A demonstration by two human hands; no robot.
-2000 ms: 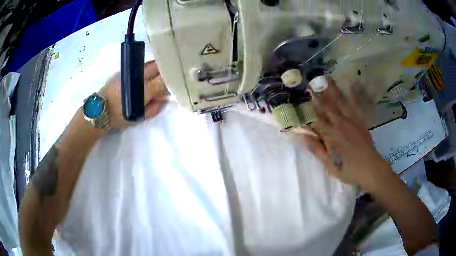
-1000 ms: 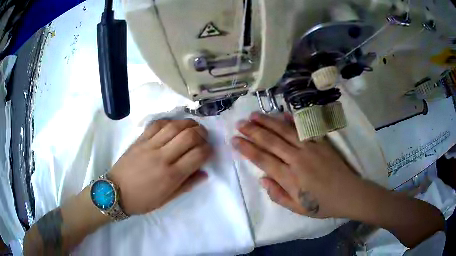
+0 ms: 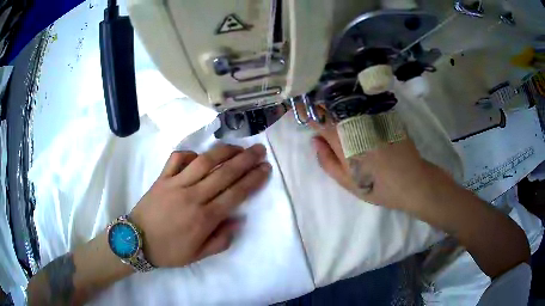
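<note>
The white cloth point(image 3: 239, 263) lies over the machine table under the cream sewing machine head point(image 3: 197, 48). A straight seam point(image 3: 291, 206) runs down it from the presser foot area point(image 3: 251, 121). My left hand point(image 3: 200, 206) lies palm down on the cloth left of the seam, fingers somewhat spread just below the presser foot area. My right hand point(image 3: 376, 173) is right of the seam; its fingers reach behind the tension knobs point(image 3: 371, 132) and are partly hidden, so their grip does not show.
A black bar point(image 3: 118, 75) hangs on a cable at the left. A table ruler point(image 3: 502, 168) runs along the right edge. White cloth point(image 3: 460, 281) lies low at the right. A blue thing point(image 3: 51, 21) is at the upper left.
Both hands have come in front of the presser foot since the first frame. Since the second, my right hand has moved up behind the knobs, and my left hand's fingers have extended toward the seam.
</note>
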